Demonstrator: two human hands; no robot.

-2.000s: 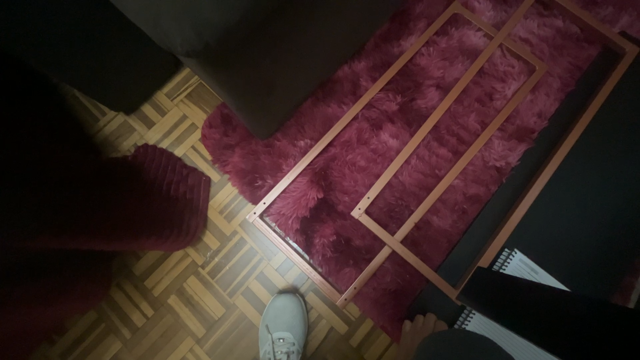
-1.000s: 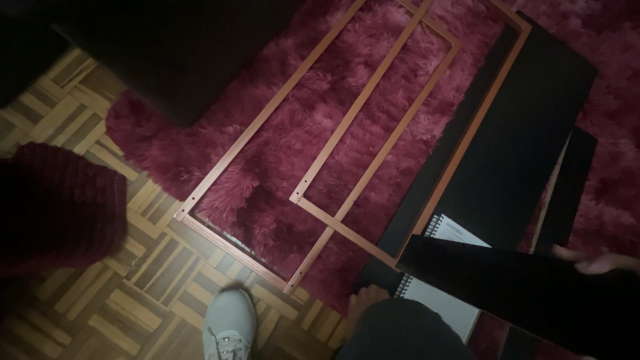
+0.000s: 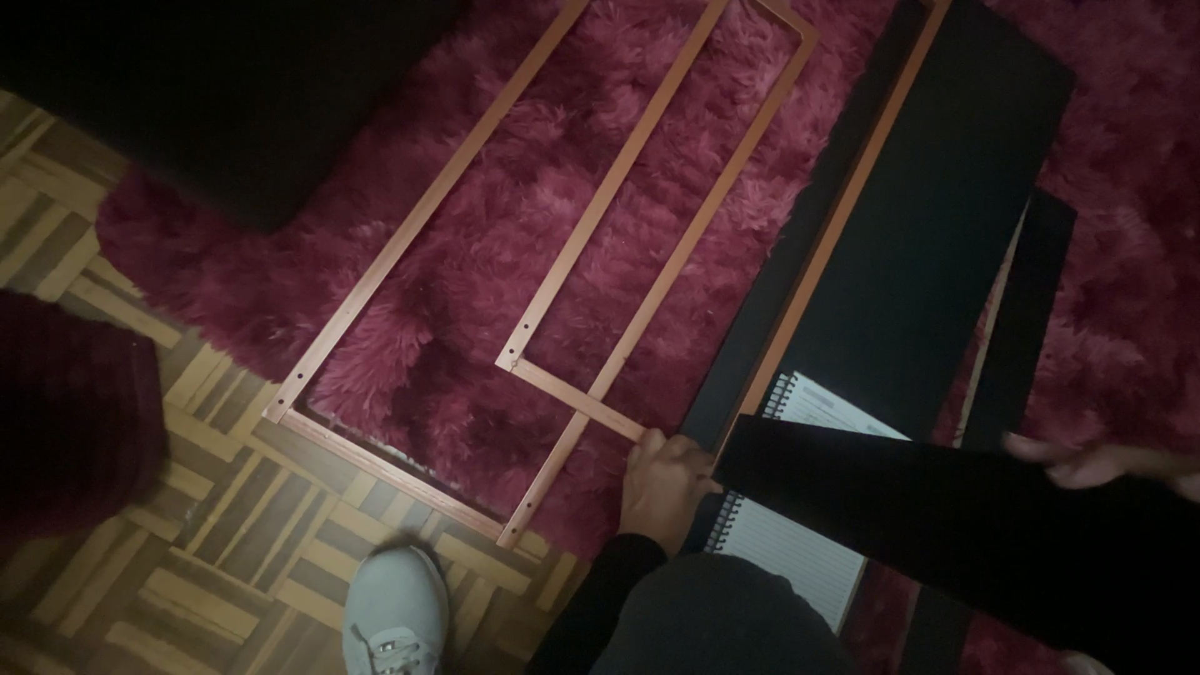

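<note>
My left hand grips the near corner of a copper-coloured metal frame, close to the end of a long black board. My right hand rests on the upper edge of that board, which lies across a spiral notebook. A second copper-coloured frame overlaps the first, with small screw holes near its corners. Whether my left hand also touches the board cannot be told. Part of my right hand's fingers is hidden behind the board or in the dark.
A fluffy burgundy rug lies over a parquet floor. Wide black panels and a narrower one are on the right. Dark furniture stands upper left, a ribbed dark-red fabric item at left, and a grey shoe below.
My left hand has moved up from beside my knee to the near corner of the frame. My right hand, out of sight two seconds ago, is now at the black board. The view has shifted right.
</note>
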